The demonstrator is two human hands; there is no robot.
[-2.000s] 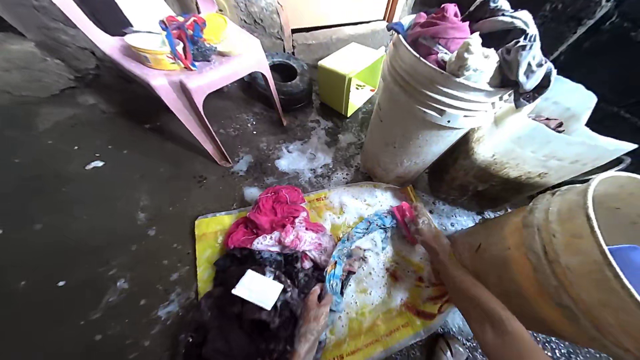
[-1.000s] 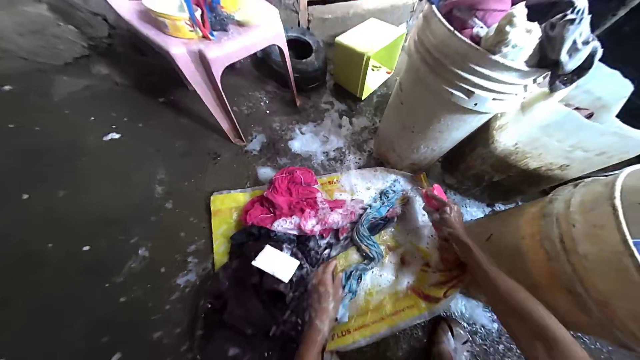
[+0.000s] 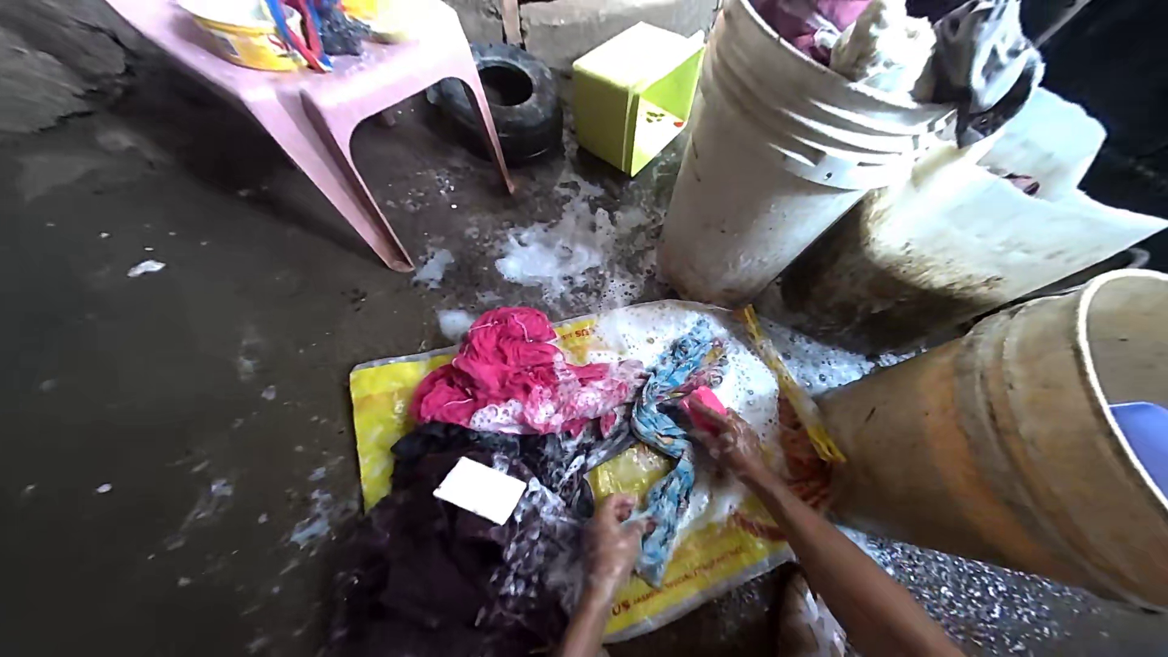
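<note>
A soapy blue patterned cloth [image 3: 664, 424] lies twisted lengthwise on a yellow and white plastic sack [image 3: 707, 570]. My right hand [image 3: 727, 438] holds a pink object [image 3: 703, 405], perhaps a brush or soap, against the cloth's right side. Near the cloth's lower end is my left hand [image 3: 613, 540], its fingers curled at the cloth's edge; whether they grip it is unclear. Pink wet clothing [image 3: 511, 370] is heaped at the sack's upper left. Below that sits dark clothing [image 3: 438, 566] with a white rectangular piece [image 3: 481, 490] on top.
A tall white bucket [image 3: 776, 146] full of clothes stands behind the sack, beside a cut white container [image 3: 967, 237]. To the right leans a large brownish bucket [image 3: 922, 438]. A pink plastic chair [image 3: 347, 100], a tire [image 3: 511, 100] and a lime-green box [image 3: 607, 114] stand farther back.
My right hand with the pink object has moved from the sack's right edge down and left onto the blue cloth.
</note>
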